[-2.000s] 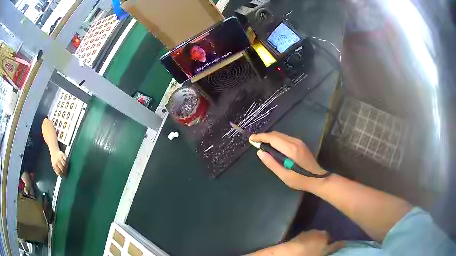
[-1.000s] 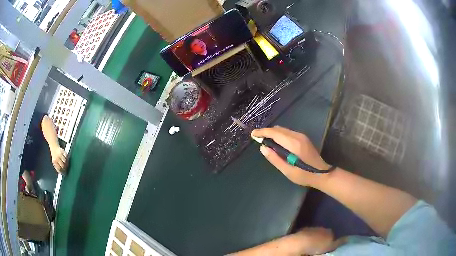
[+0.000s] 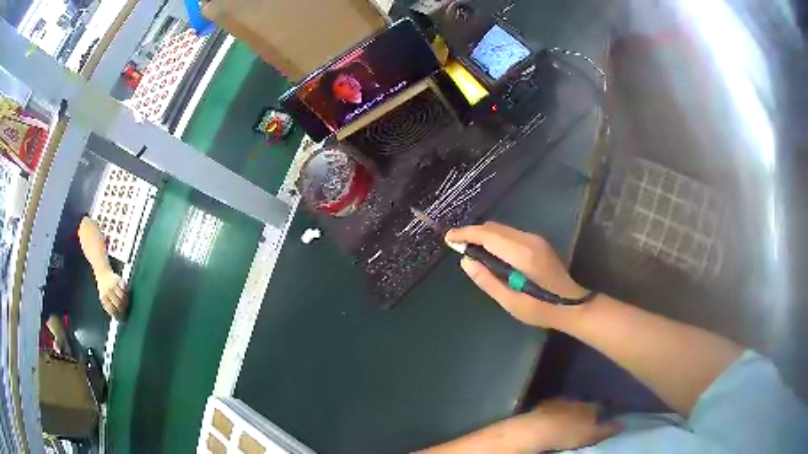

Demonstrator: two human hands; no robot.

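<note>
My right hand (image 3: 523, 270) holds a soldering iron (image 3: 493, 263), a black pen-like handle with a green band. Its tip points up-left over the solder wire pieces (image 3: 461, 188) on the dark mat (image 3: 390, 288); whether it touches them I cannot tell. My left hand (image 3: 567, 426) is blurred at the bottom edge near my body, and its fingers are not clear. A round red tin (image 3: 353, 191) with grey metal shavings stands on the mat's left side. Small white lumps (image 3: 310, 236) lie beside it.
A phone (image 3: 363, 80) showing video leans above a dark round grille (image 3: 403, 124). A lit station (image 3: 499, 53) and yellow strip (image 3: 465, 82) stand at the back. A blister tray (image 3: 252, 434) is at the bottom. Left, a green conveyor (image 3: 177, 310) and another person's hand (image 3: 112, 293).
The dark item on the far conveyor has come further into view and shifted right. My right hand with the iron stays almost in place. The view has shifted slightly.
</note>
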